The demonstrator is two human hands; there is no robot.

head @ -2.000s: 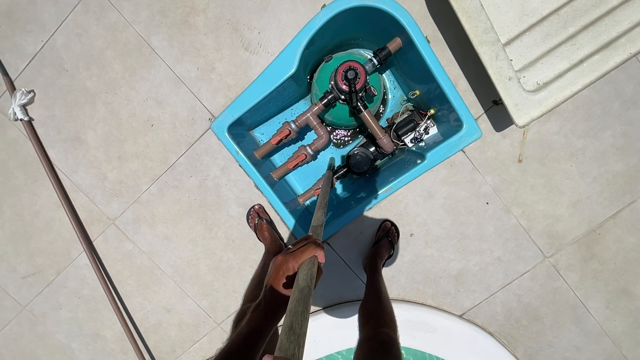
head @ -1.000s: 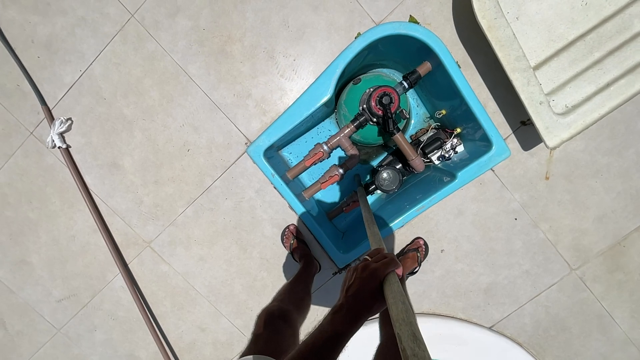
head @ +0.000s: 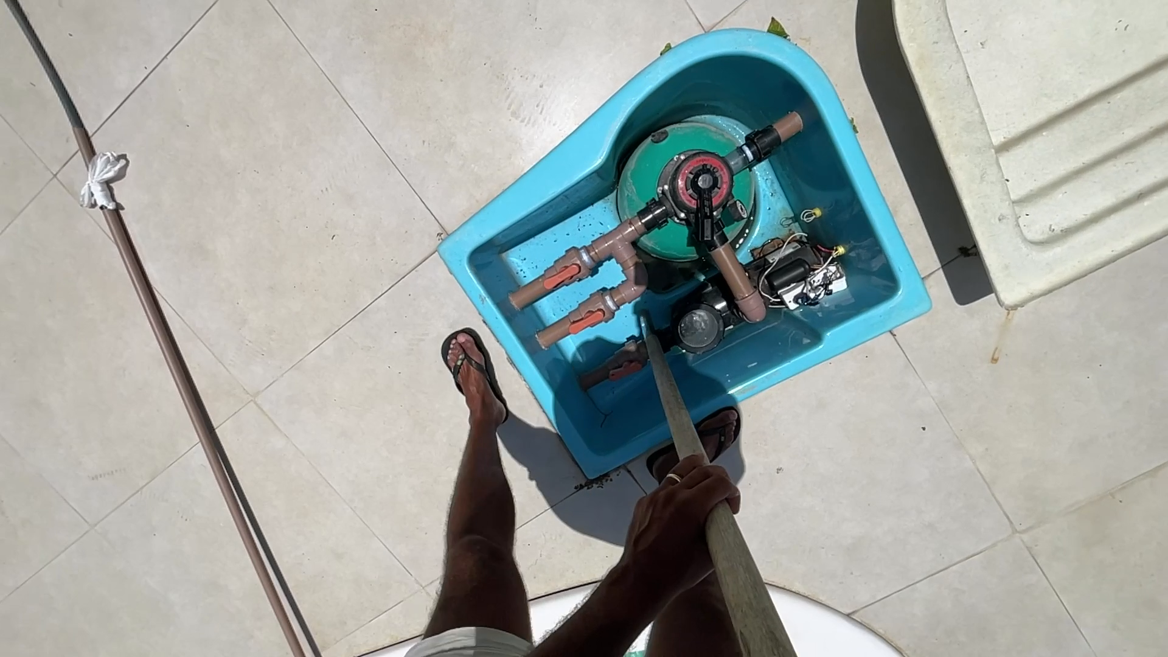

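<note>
My left hand (head: 684, 502), with a ring on one finger, is closed around a long, weathered wooden pole (head: 744, 570) below the tub. The pole's narrow far end reaches over the lower wall of a blue molded tub (head: 584, 429), beside the clear-lidded strainer of a black pump (head: 701, 327). A green pool filter tank (head: 664, 173) stands in the tub under a multiport valve (head: 704, 182) with a black handle. Brown pipes (head: 737, 278) run from it, some with orange-handled ball valves (head: 587, 318). Wires show at the pump motor (head: 803, 274). My right hand is out of view.
On the left, a brown pole (head: 182, 365) with a white cloth (head: 105, 180) tied on crosses the tiled floor. A ribbed off-white panel (head: 972, 182) lies at upper right. My sandaled feet (head: 470, 365) are near the tub; a white curved rim (head: 821, 620) is at the bottom.
My left foot has moved out to the left, away from the tub's lower side. My left hand still holds the wooden pole, whose far end stays over the tub.
</note>
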